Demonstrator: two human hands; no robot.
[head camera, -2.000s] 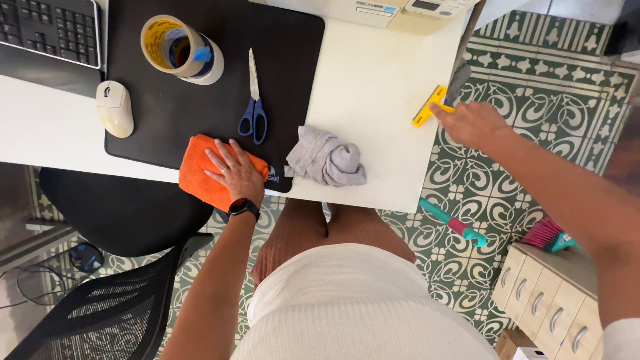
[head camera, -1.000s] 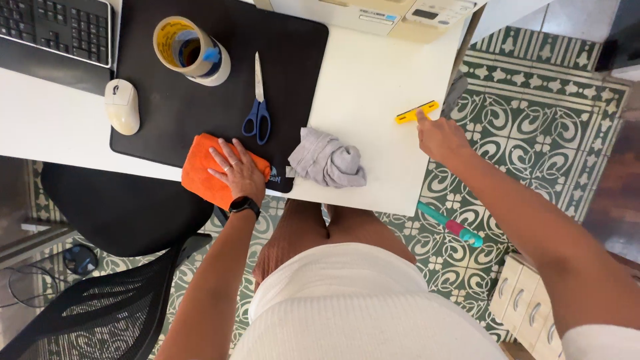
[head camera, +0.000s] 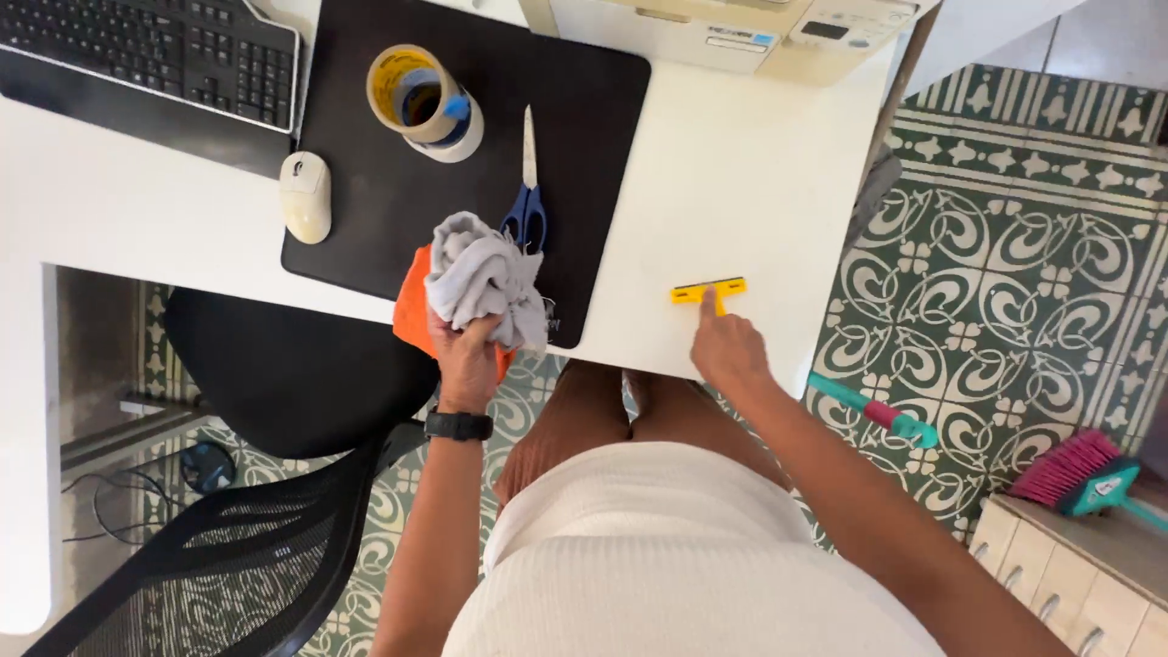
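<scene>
My left hand, with a black watch at the wrist, grips a crumpled grey cloth over the front edge of the black desk mat. An orange cloth shows beneath and beside the grey one; whether the fingers hold it too is partly hidden. My right hand holds a yellow scraper by its handle, index finger stretched along it, the blade end lying on the white desk. Blue-handled scissors lie on the mat just beyond the grey cloth.
Tape rolls stand on the mat. A computer mouse and keyboard are at the left, a printer at the back. Below are an office chair, a teal handle, a pink-bristled broom and a drawer unit.
My left hand has gone from lying flat on the orange cloth to gripping the grey cloth, which lay on the white desk before. My right hand and the scraper have moved left and nearer the front edge.
</scene>
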